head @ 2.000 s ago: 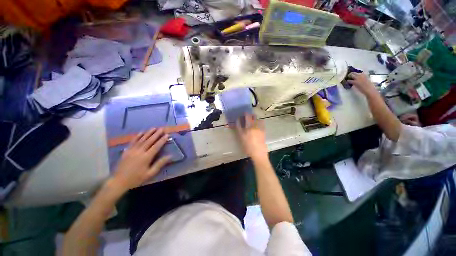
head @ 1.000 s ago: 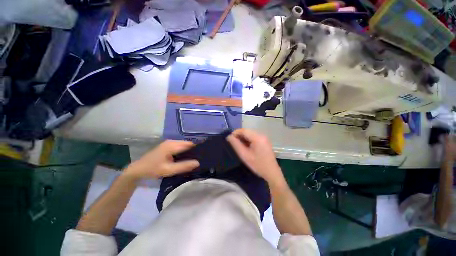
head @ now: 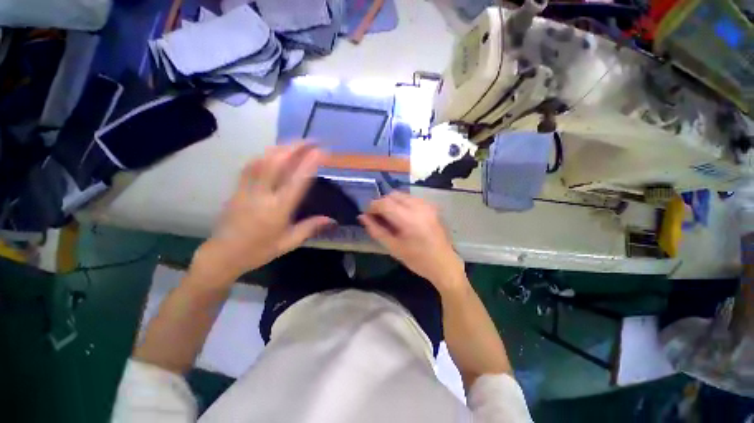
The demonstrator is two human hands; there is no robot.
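Note:
The bluish sewing template (head: 347, 124) lies open on the table, with an orange strip across it. A dark fabric piece (head: 325, 203) lies over its near half, between my hands. My right hand (head: 409, 231) pinches the right edge of the dark piece. My left hand (head: 269, 206) is blurred, at the left of the piece with fingers apart and raised; whether it touches the piece is unclear. A grey-blue cloth patch (head: 514, 172) lies at the machine head, right of the template.
The cream sewing machine (head: 570, 83) stands at the right. A cut-piece stack (head: 217, 43) and loose dark panels (head: 157, 130) lie at the left. A yellow-handled tool (head: 670, 226) is beside the machine. Part of another person (head: 719, 347) shows at the right edge.
The dark piece has moved from above my lap onto the template's near half. Both hands have moved forward with it, and my left hand is raised higher. The view has shifted slightly.

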